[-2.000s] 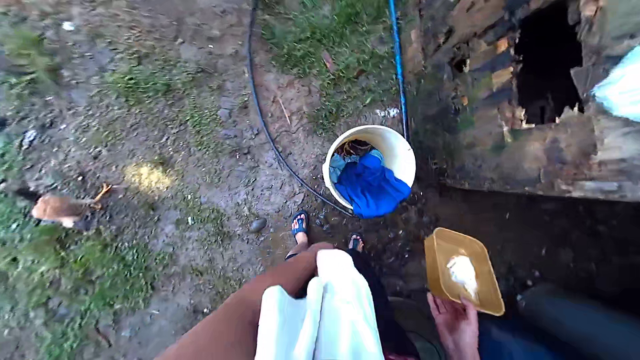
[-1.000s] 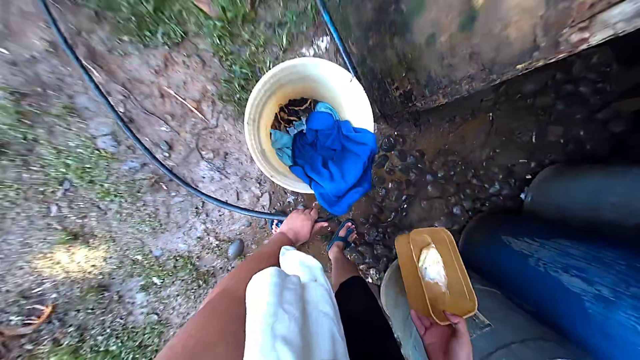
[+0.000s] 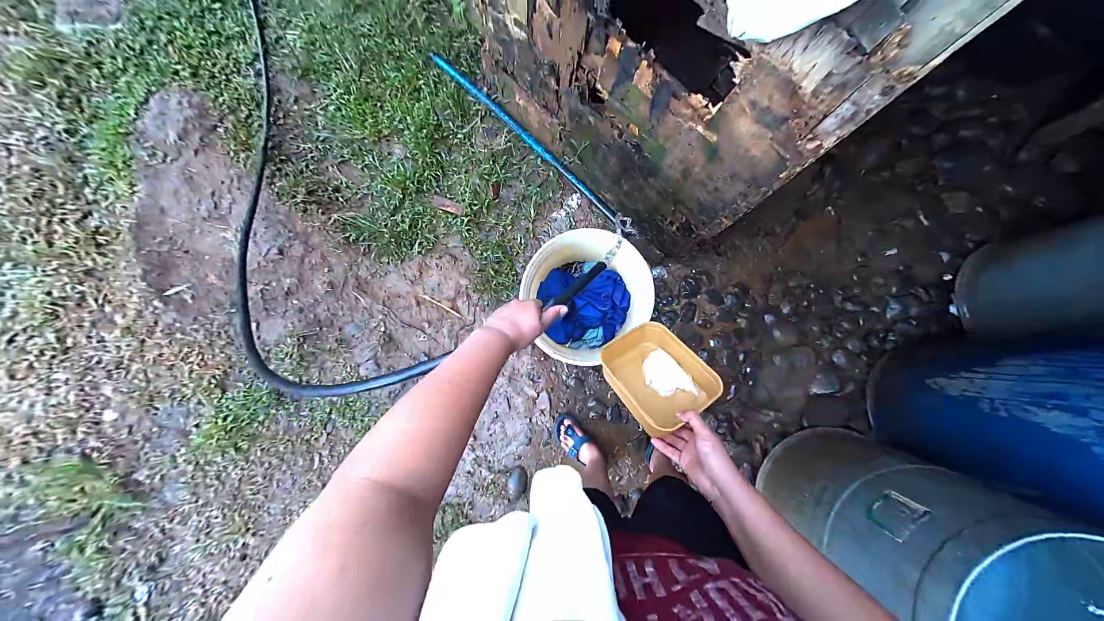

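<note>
My left hand (image 3: 520,323) grips a black hose (image 3: 323,387) near its end, which points over a cream plastic bucket (image 3: 636,274). Water seems to come from the hose's mouth toward the bucket's far rim. Inside the bucket lies blue cloth (image 3: 605,302) with some lighter blue fabric. My right hand (image 3: 690,450) holds the near edge of a tan plastic tub (image 3: 628,403), close against the bucket's right side. A white lump (image 3: 667,374) rests in the tub; what it is I cannot tell. White cloth (image 3: 559,552) hangs in front of my body.
A worn wooden panel (image 3: 681,164) with a broken hole stands beyond the bucket, and a blue pipe (image 3: 526,134) runs along it to the bucket. Blue and grey drums (image 3: 897,500) stand at right. Wet pebbles, mud and grass (image 3: 371,129) surround my feet.
My left hand has reached out from low near my feet and now holds the hose over the bucket. The tub in my right hand has come up beside the bucket. The blue cloth sits lower inside.
</note>
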